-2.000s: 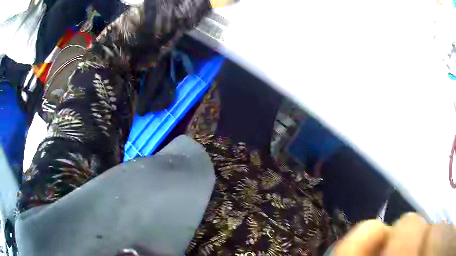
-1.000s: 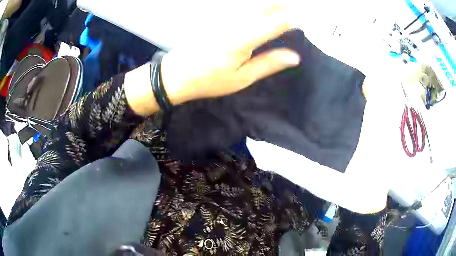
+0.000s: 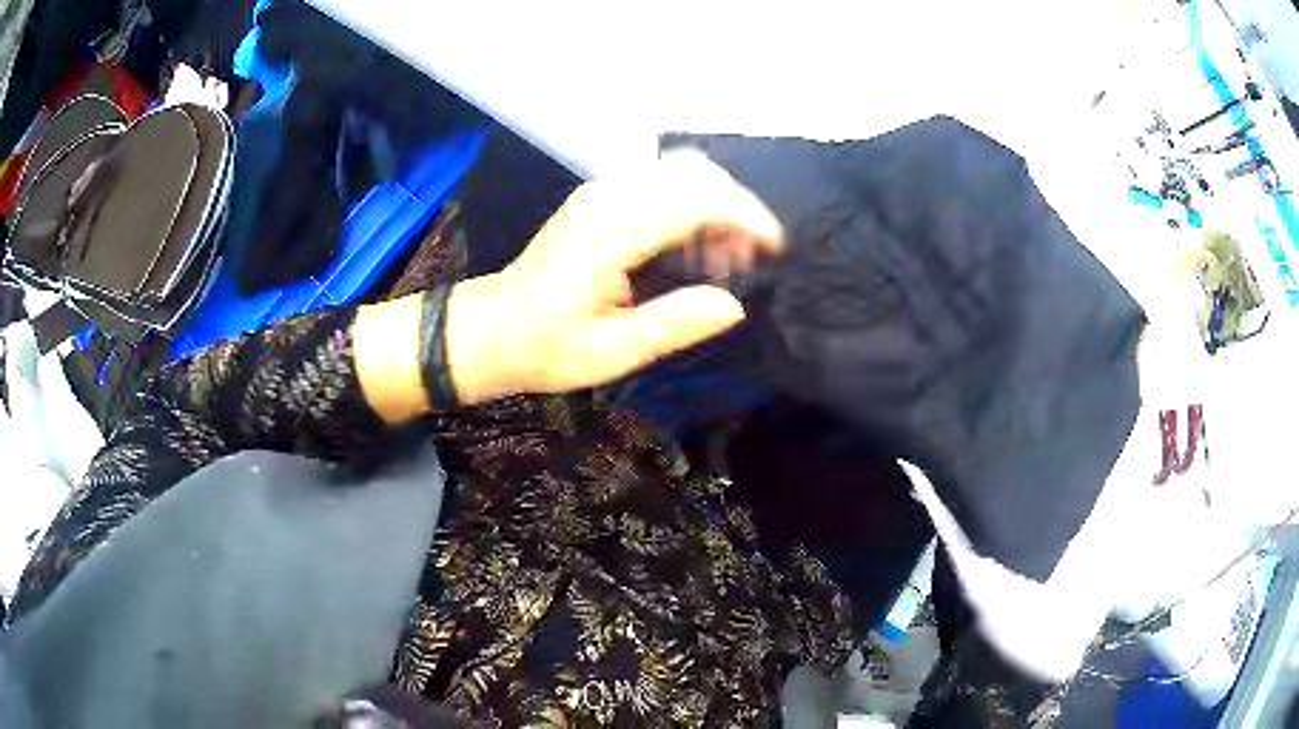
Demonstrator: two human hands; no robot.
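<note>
A dark fabric panel (image 3: 983,328), angular and creased, spans the centre right over the white table's front edge. White material (image 3: 1019,620) shows below its lower edge; whether it is all cloth is unclear. My left hand (image 3: 613,292), with a dark band at the wrist, is at the panel's left end, thumb and index finger apart. The other fingers are curled and blurred. My right hand is not clearly visible: a tiny skin-toned spot shows at the panel's right edge, and a dark leaf-patterned sleeve shows below the white material.
Dark red scissor handles (image 3: 1178,444) lie right of the panel on the white table (image 3: 541,71). Machine parts with blue marks (image 3: 1237,100) stand upper right. Brown-grey rounded pieces (image 3: 143,214) and a blue crate (image 3: 335,249) are at left. A grey rounded sheet (image 3: 228,598) fills the lower left.
Since one second ago, the dark panel has shifted right and its folds have changed. My left hand has drawn back from over it to its left end. The view has tilted slightly.
</note>
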